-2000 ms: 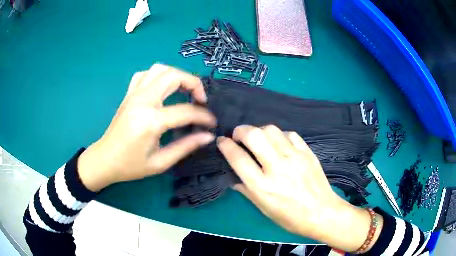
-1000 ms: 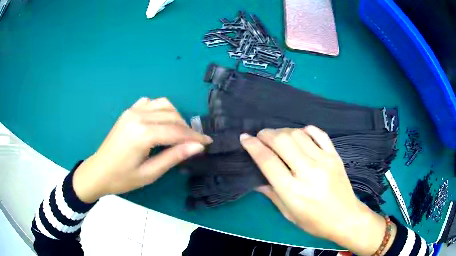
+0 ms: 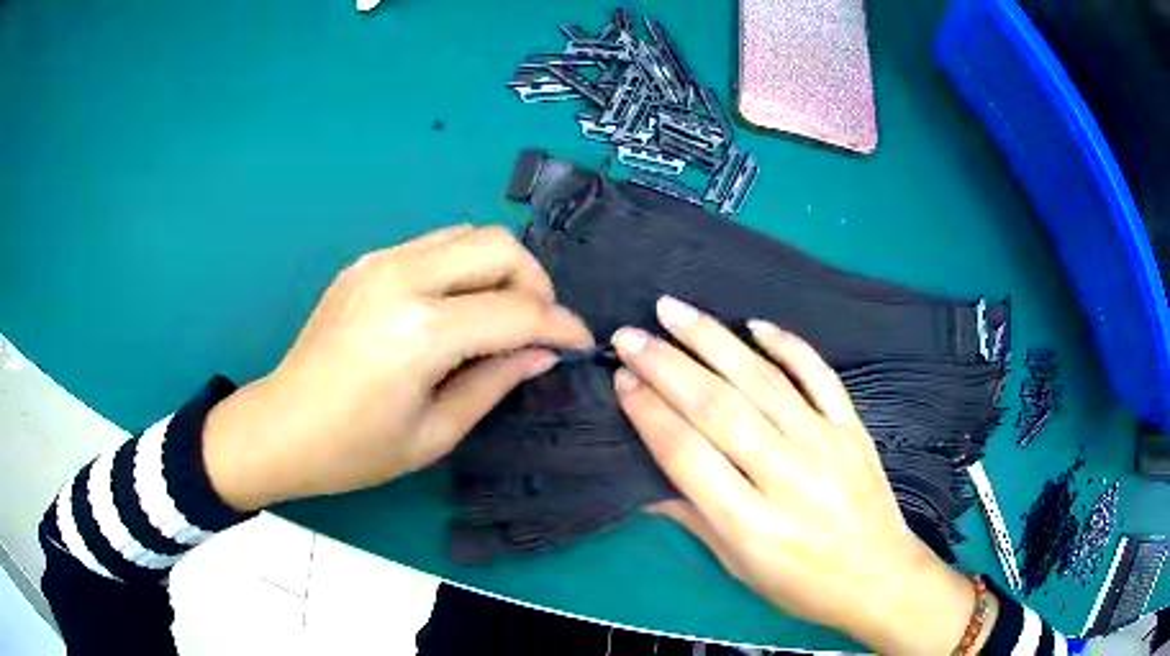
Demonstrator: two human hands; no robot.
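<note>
Dark grey-black straps (image 3: 757,269) lie in a thick stack on the green bench, with silver-edged pieces at their right end. My left hand (image 3: 411,359) is over the stack's left part, thumb and forefinger pinched on a strap's dark edge. My right hand (image 3: 770,461) lies across the middle of the stack, its fingertips close to my left fingertips and touching the straps. What lies under my right palm is hidden. A loose pile of dark bar-shaped connectors with silver edges (image 3: 642,109) is behind the stack.
A pink glitter phone (image 3: 807,71) lies at the back. A blue basket (image 3: 1065,192) stands at the right. Tweezers (image 3: 993,525), black bits (image 3: 1051,532), silver bits (image 3: 1094,532), a small connector pile (image 3: 1038,395) and a ribbed tray (image 3: 1129,586) lie at the right.
My left hand has moved right and now pinches a strap edge beside my right fingertips. The view has shifted, and the white scrap is nearly out of the picture at the top.
</note>
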